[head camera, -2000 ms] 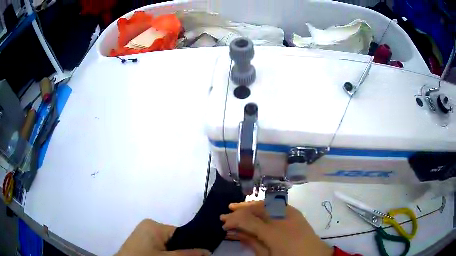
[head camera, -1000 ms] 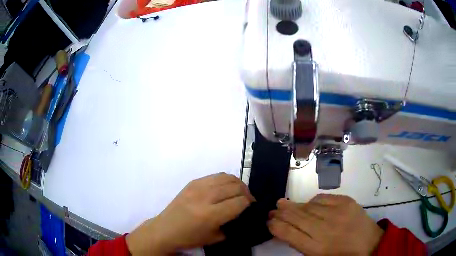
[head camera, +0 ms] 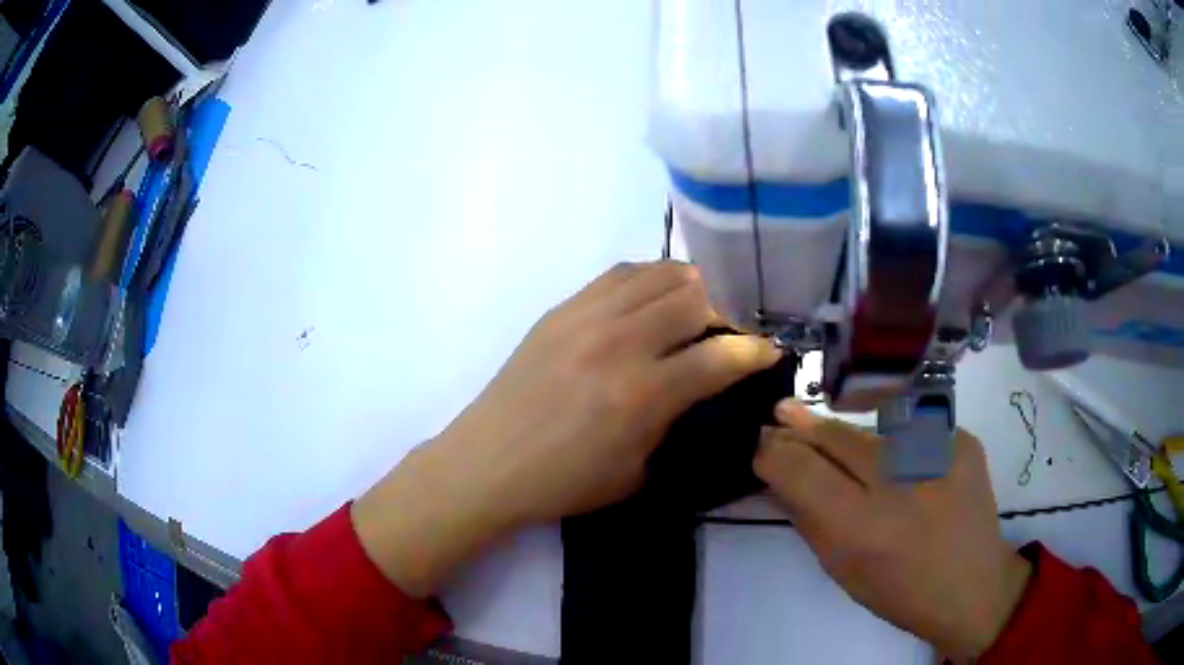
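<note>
A black fabric piece point(head camera: 727, 435) lies at the needle area of the white sewing machine point(head camera: 779, 143). A black strip of it hangs down toward the table's front edge. My left hand point(head camera: 584, 390) presses on the fabric from the left, its thumb and fingertips close to the presser foot. My right hand point(head camera: 896, 520) rests on the fabric's right edge with its fingertips, partly behind the grey attachment point(head camera: 917, 435). The needle and presser foot are mostly hidden by my left fingers and the take-up cover point(head camera: 896, 221).
Snips point(head camera: 1130, 448) with yellow and green loops lie at the right edge, beside a loose thread loop point(head camera: 1026, 435). At the left are wooden-handled tools point(head camera: 114, 234) on a blue sheet point(head camera: 169, 279) and orange-yellow scissor handles point(head camera: 70, 429) at the table edge.
The view has moved closer to the machine head. My left hand has moved forward to the presser foot, and the fabric beneath it is now bunched or turned. My right hand stays at its right edge.
</note>
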